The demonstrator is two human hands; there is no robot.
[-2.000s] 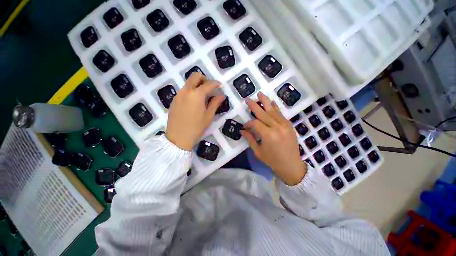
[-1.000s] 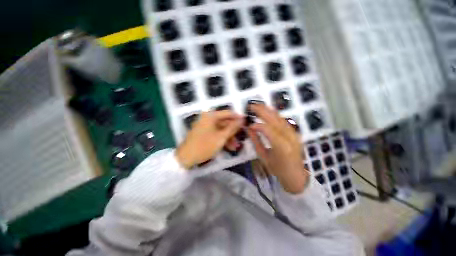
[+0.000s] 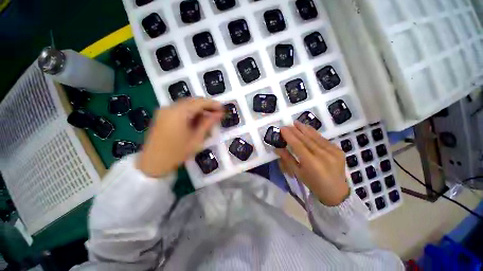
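A white foam tray [image 3: 226, 171] holds rows of black rounded-square housings in its pockets. My left hand [image 3: 177, 132] is over the tray's near left part, thumb and fingertips together beside a housing [image 3: 230, 115]; whether they pinch a tiny part cannot be seen. My right hand [image 3: 319, 161] is at the near edge, thumb and fingers apart, with fingertips at the right edge of another housing [image 3: 274, 137] that sits in its pocket. Its fingers partly cover the pocket of a third housing [image 3: 309, 120].
On the green mat [image 3: 127, 87] at left lie loose black housings [image 3: 120, 104], a white bottle with a silver top [image 3: 85, 70] and a sheet with rows of small slots [image 3: 47, 153]. White foam trays [image 3: 434, 58] are at upper right. A lower filled tray [image 3: 373, 169] is below right.
The view has shifted and turned. My left hand has moved left, away from my right hand, uncovering near-row housings. My right hand has moved to the right and down a little.
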